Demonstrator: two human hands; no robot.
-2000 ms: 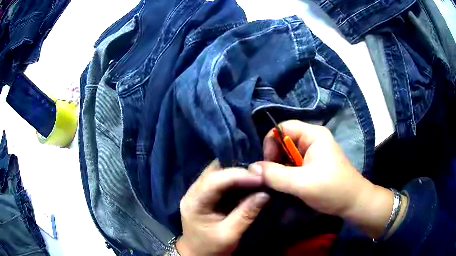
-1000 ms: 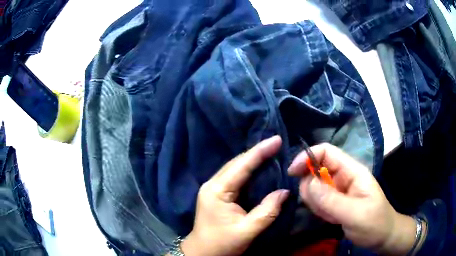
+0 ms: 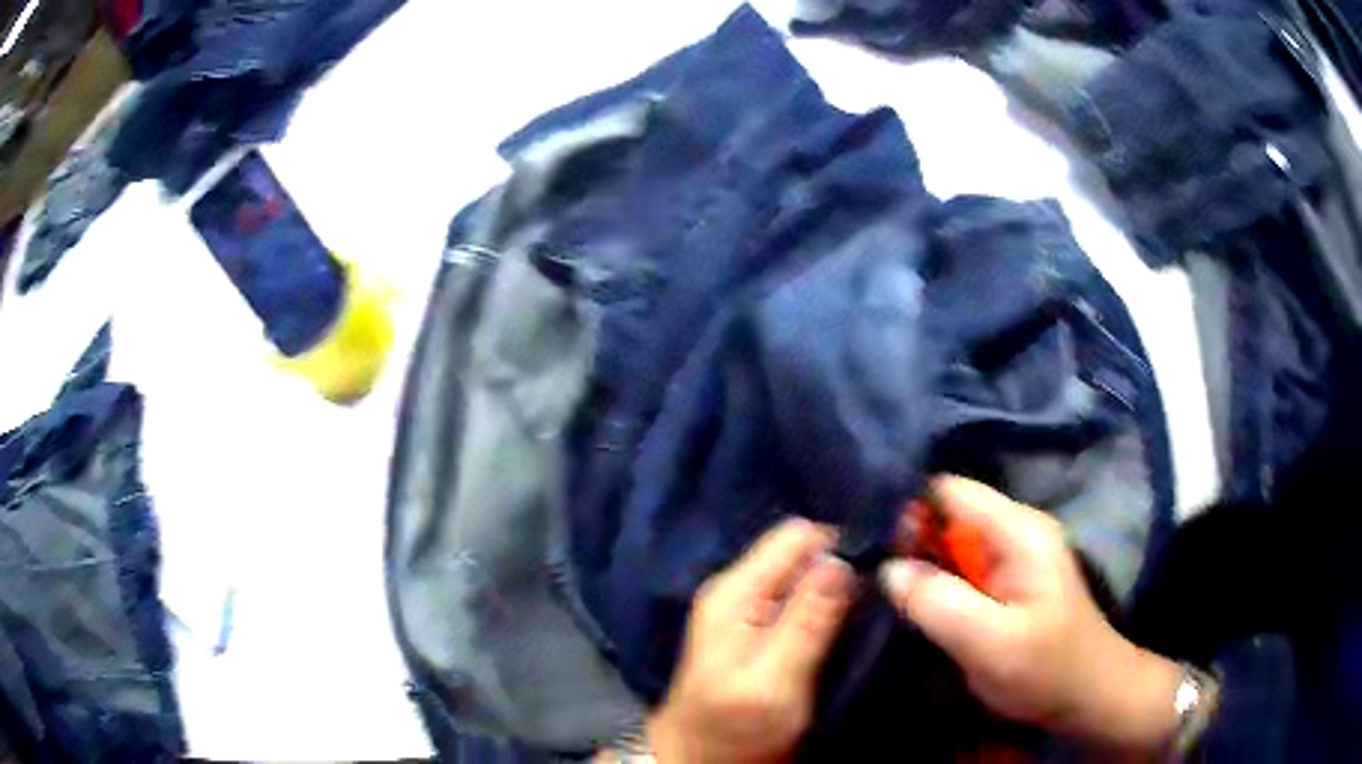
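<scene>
A dark blue denim jacket (image 3: 747, 343) with pale grey-blue inside lies bunched in front of me and runs down over the near edge. My left hand (image 3: 762, 642) pinches the denim between thumb and fingers at the lower middle. My right hand (image 3: 1023, 627) is just right of it and holds the orange-handled thread snips (image 3: 964, 545) in its fingers. The snips' blades are blurred against the dark cloth. Whether the right fingertips also touch the cloth is unclear.
A smartphone (image 3: 269, 254) leans on a yellow tape roll (image 3: 351, 343) at the left of the white table (image 3: 284, 597). A thin pale stick (image 3: 226, 620) lies lower left. Other denim lies at far left (image 3: 75, 567), upper left and right (image 3: 1210, 135).
The view has shifted, so the phone and jacket appear further right. My left hand has closed from a spread pose onto the denim. My hands are nearer each other than a second ago.
</scene>
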